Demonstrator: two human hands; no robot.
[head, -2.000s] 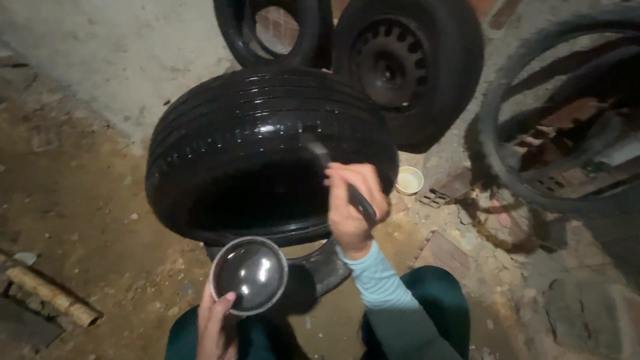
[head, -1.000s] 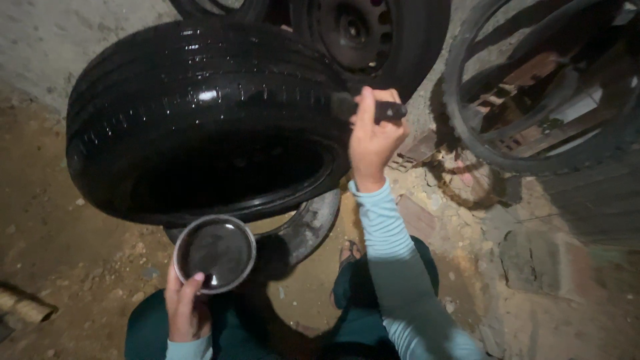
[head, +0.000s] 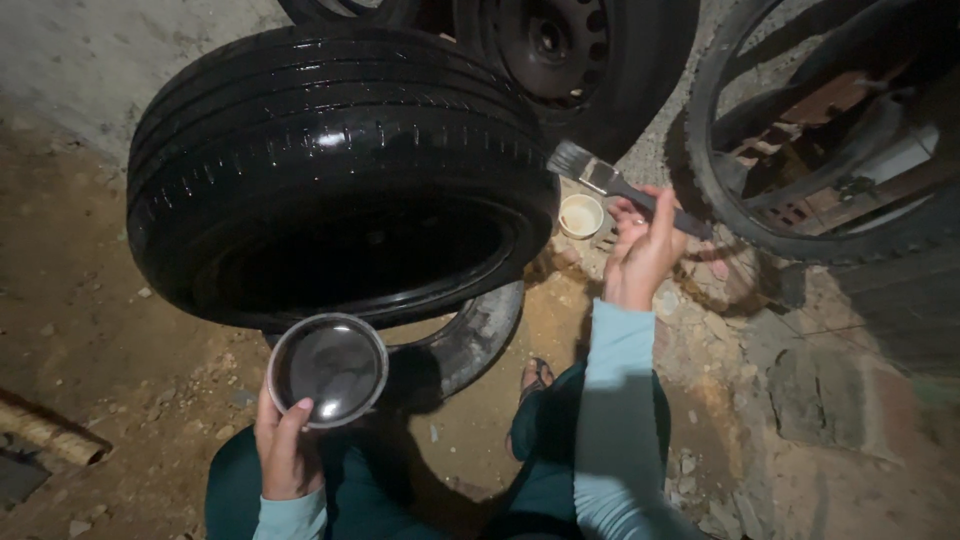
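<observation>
A large black car tire (head: 337, 142), its tread wet and glossy, fills the upper left and rests tilted on another tire (head: 480, 337) lying on the ground. My left hand (head: 289, 442) holds a round bowl (head: 328, 371) of dark liquid by its rim, just below the tire's near edge. In my right hand (head: 645, 240) is a flat paintbrush (head: 600, 174) with a dark handle. Its bristles point up and left, close to the tire's right side; whether they touch it I cannot tell.
Behind stands a tire on a steel wheel (head: 551, 45). A small pale cup (head: 580, 216) sits on the ground beside the big tire. At right, a thin bicycle-type tire (head: 701, 150) leans near bricks. A bamboo-like pole (head: 52, 431) lies at lower left, and a concrete wall (head: 67, 67) rises behind.
My right hand with the brush was over the tire's tread two seconds ago and is now off to its right, the palm turned more upward. My left hand still holds the bowl.
</observation>
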